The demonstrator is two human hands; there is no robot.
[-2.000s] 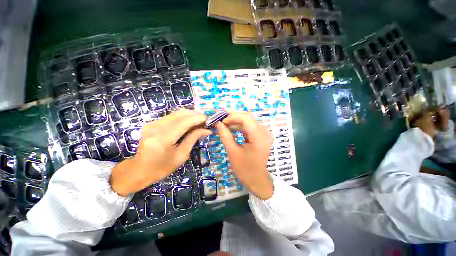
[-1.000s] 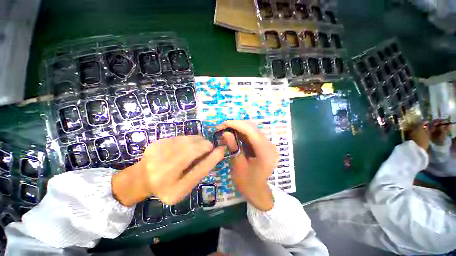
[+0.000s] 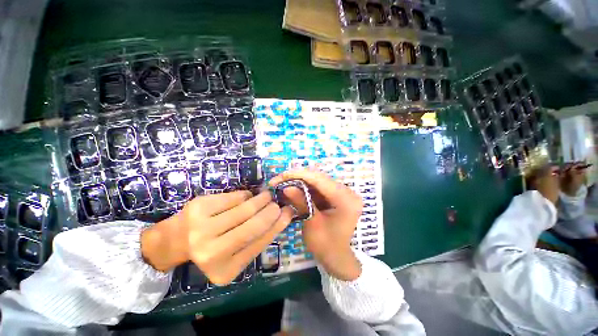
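A black rounded-square watch frame (image 3: 307, 197) with a shiny rim is held between both hands above the sticker sheet, its open centre showing. My right hand (image 3: 331, 213) grips its far and right sides. My left hand (image 3: 223, 230) has its fingertips at the frame's left side; whether they also hold a small sticker cannot be told. The white sticker sheet (image 3: 365, 190) has blue bits over its upper and left part and rows of short dark strips at its right. The clear blister tray (image 3: 147, 161) with black frames lies left of the sheet, partly under my left hand.
More clear trays lie at the far left (image 3: 29, 230). A far tray (image 3: 400, 65) sits beside tan cardboard (image 3: 315, 20). Another tray (image 3: 508, 108) lies tilted at right. A yellow strip (image 3: 410, 119) lies beyond the sheet. Another person's white sleeves (image 3: 518, 230) and hands are at right.
The frame was edge-on, then turned to show its open centre, and is now tilted further. Both hands have moved slightly nearer the wearer since the first frame.
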